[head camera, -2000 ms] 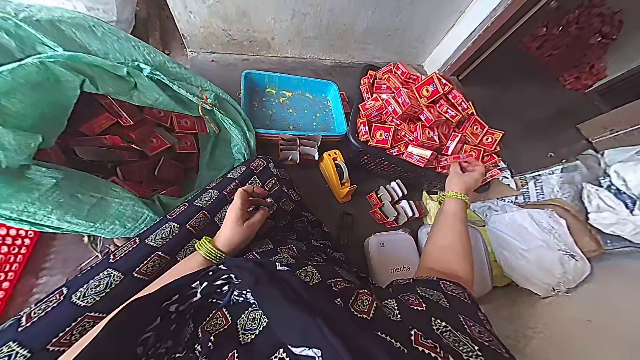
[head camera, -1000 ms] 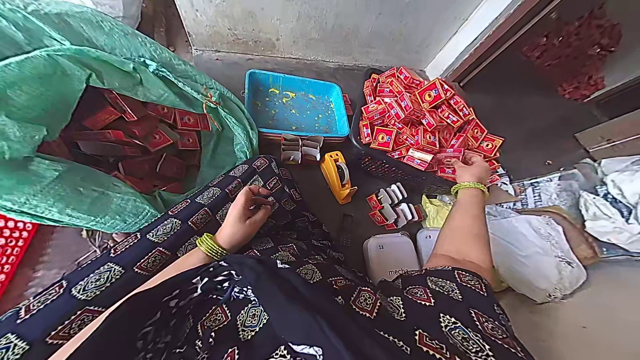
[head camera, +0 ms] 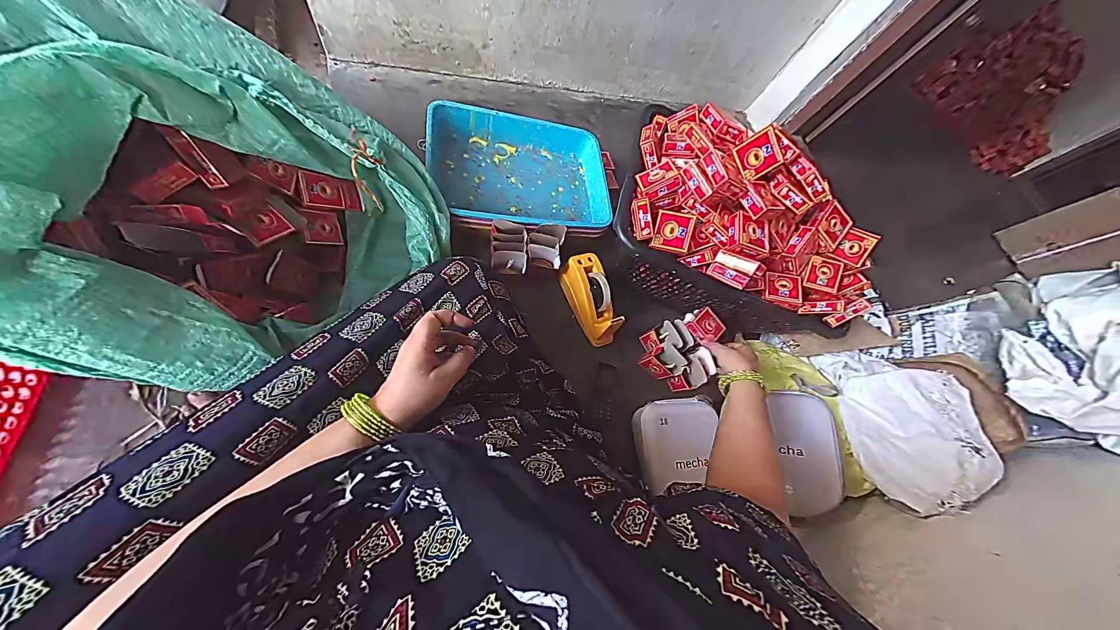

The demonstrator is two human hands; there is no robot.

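My left hand (head camera: 435, 360) is raised over my patterned garment with its fingers curled; whether anything small is between them I cannot tell. At the small group of red and white boxes (head camera: 681, 352) on the floor is my right hand (head camera: 733, 357), its fingertips touching or just beside them, partly hidden. Behind it, a black plastic basket (head camera: 700, 293) carries a heap of small red printed boxes (head camera: 744, 192). A yellow tape dispenser (head camera: 591, 299) lies between my hands, farther off. Beyond it are open grey-white cartons (head camera: 527, 247) near a blue tray (head camera: 525, 213) with yellow bits in it.
At the left, a green woven sack (head camera: 420, 227) holds many red boxes (head camera: 271, 227). Two white lidded containers (head camera: 669, 437) lie near my right forearm. White plastic bags (head camera: 919, 446) and a yellow bag (head camera: 779, 366) are at the right. A concrete wall (head camera: 560, 44) stands behind.
My right hand has moved from the heap in the basket down and left to the small group of boxes on the floor. My left hand has stayed about where it was.
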